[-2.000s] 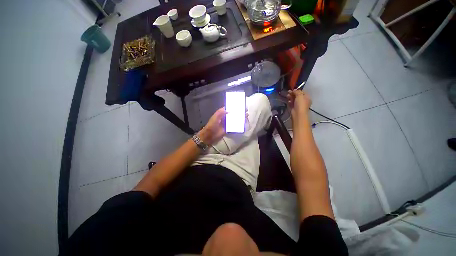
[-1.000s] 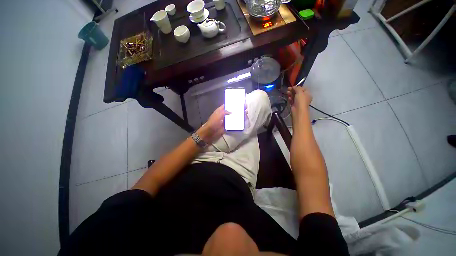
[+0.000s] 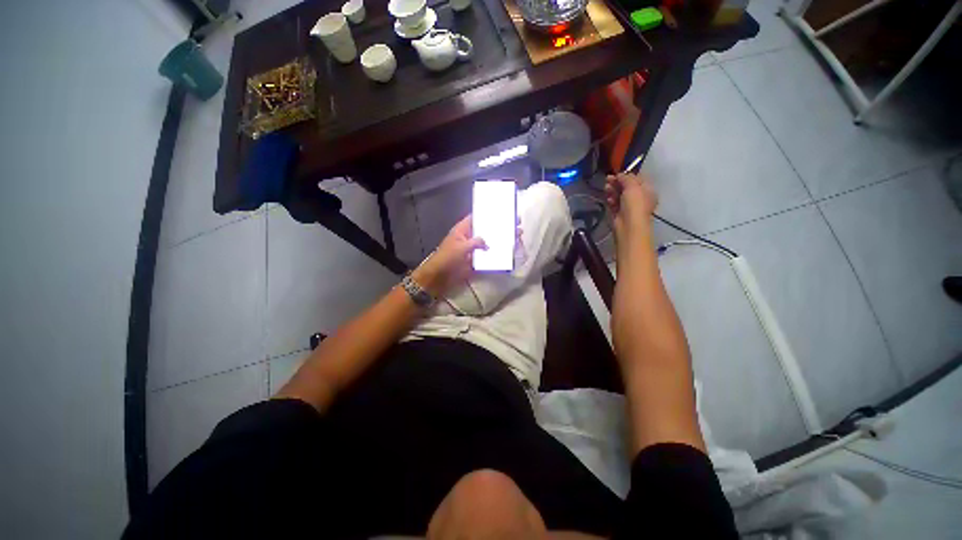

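My left hand (image 3: 456, 256) holds a smartphone (image 3: 494, 226) upright over my light trousers. Its screen glares white and nothing on it can be read. My thumb lies at the screen's lower left edge. A silver watch (image 3: 417, 291) is on my left wrist. My right hand (image 3: 631, 197) is held out past the dark chair arm (image 3: 594, 266), fingers bent around a thin white cigarette (image 3: 634, 165) that points up and to the right.
A dark tea table (image 3: 422, 118) stands ahead. It bears an ashtray full of butts (image 3: 279, 97), a white teapot (image 3: 440, 49), a cup (image 3: 378, 62), a pitcher (image 3: 334, 38) and a glass kettle (image 3: 551, 10). A green bin (image 3: 191, 71) stands left.
The table and tea things have shifted slightly up and left in the view. My left thumb has moved a little on the phone. My right hand keeps its hold on the cigarette.
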